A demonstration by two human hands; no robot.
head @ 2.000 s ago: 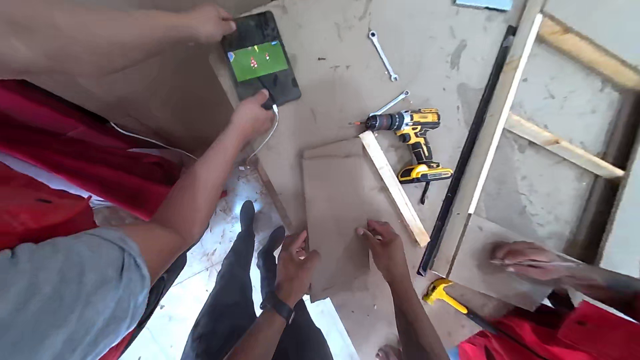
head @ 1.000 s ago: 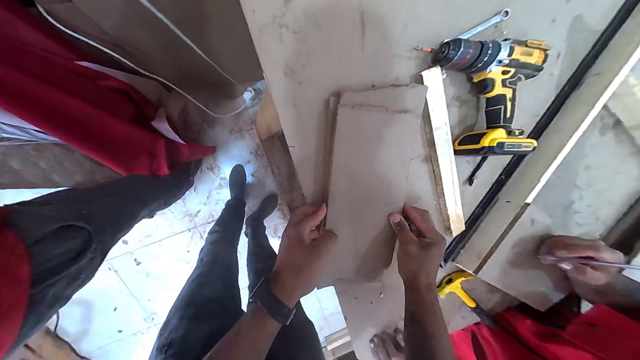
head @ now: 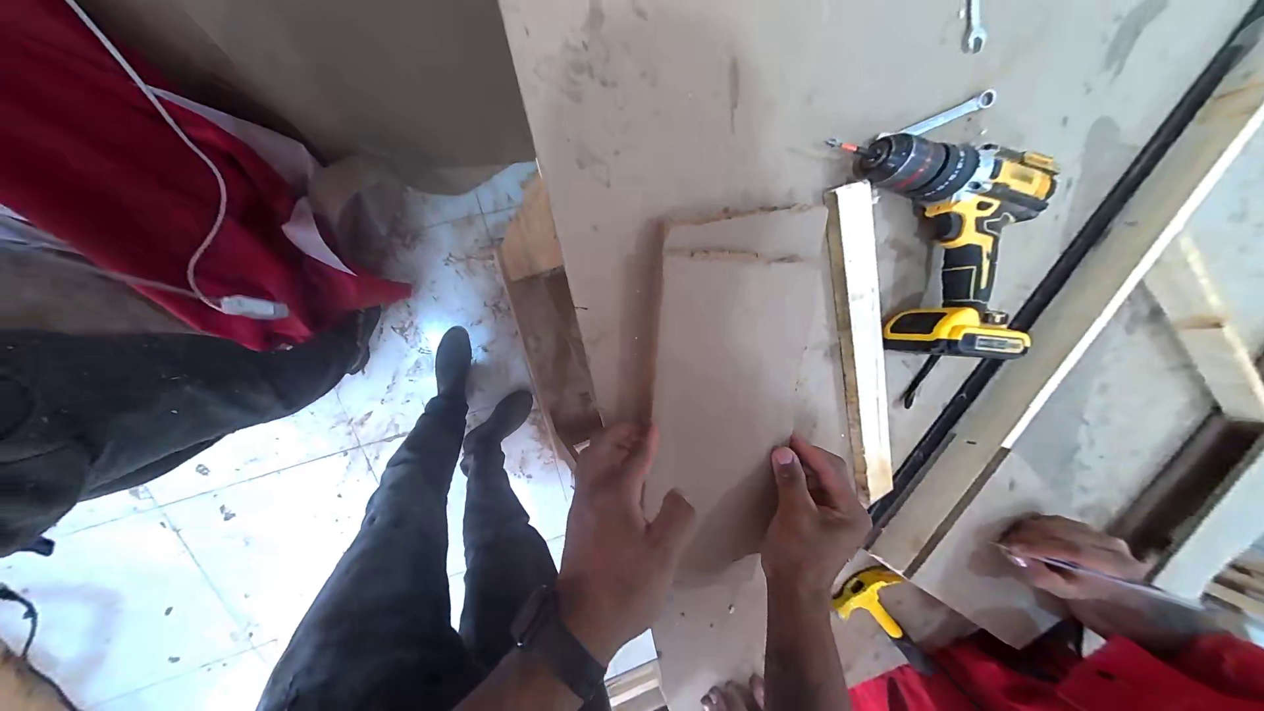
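Note:
Two thin, flat boards lie stacked before me, the upper board (head: 736, 346) a little shorter at its far end. My left hand (head: 627, 523) holds their left edge, with the thumb on top and the fingers at the side. Across from it, my right hand (head: 815, 504) pinches the right edge of the upper board between thumb and fingers. A narrow wooden strip (head: 862, 341) lies just right of the boards. Beyond the strip rests a yellow and black cordless drill (head: 963, 237) with a bit fitted.
Wrenches, one a combination wrench (head: 948, 114), lie near the drill. A yellow-headed hammer (head: 869, 597) is at the lower right. A co-worker's hand (head: 1071, 558) holds a thin pointed tool beside a wooden frame (head: 1066, 365). A white cable (head: 212, 197) hangs at the left.
Two seconds ago another person's hands held a tablet with a cable plugged in; these are out of view now, and the cable end hangs loose. The view has shifted closer to the boards.

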